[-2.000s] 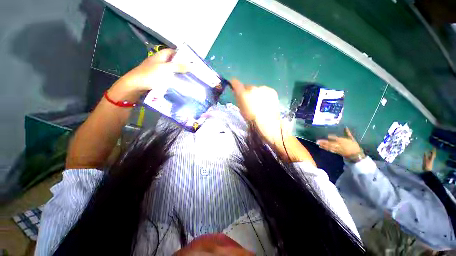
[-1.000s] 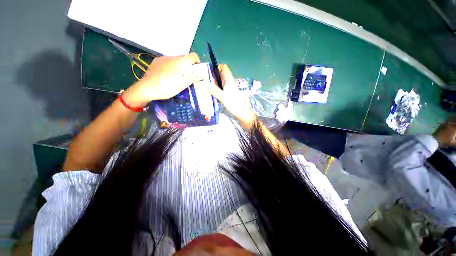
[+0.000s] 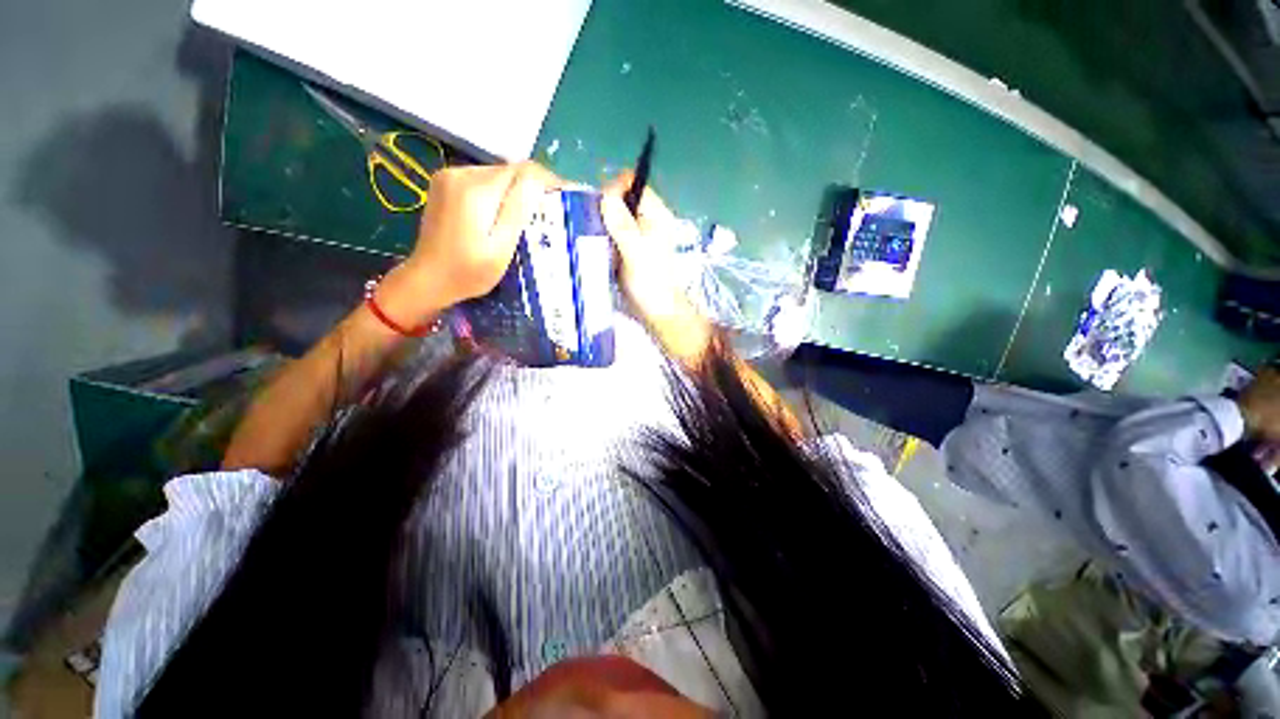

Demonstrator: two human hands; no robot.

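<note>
A dark blue and white retail box is held close in front of my chest, its white-labelled side facing up. My left hand grips its far left edge. My right hand is at its right side and holds a thin black stick, a pen or cutter, pointing up and away. The fingertips of both hands are near each other at the box's far edge. The stick's lower part is hidden in my right hand.
Yellow-handled scissors lie left beside a large white block. Clear crumpled plastic lies at the bench edge to my right. Another retail box and a pile of scraps lie farther right on the green bench. A coworker's sleeve is beyond.
The box has turned in my hands, and its labelled side now faces up. The scissors have come into fuller view. The coworker's hand has drawn back from the other box.
</note>
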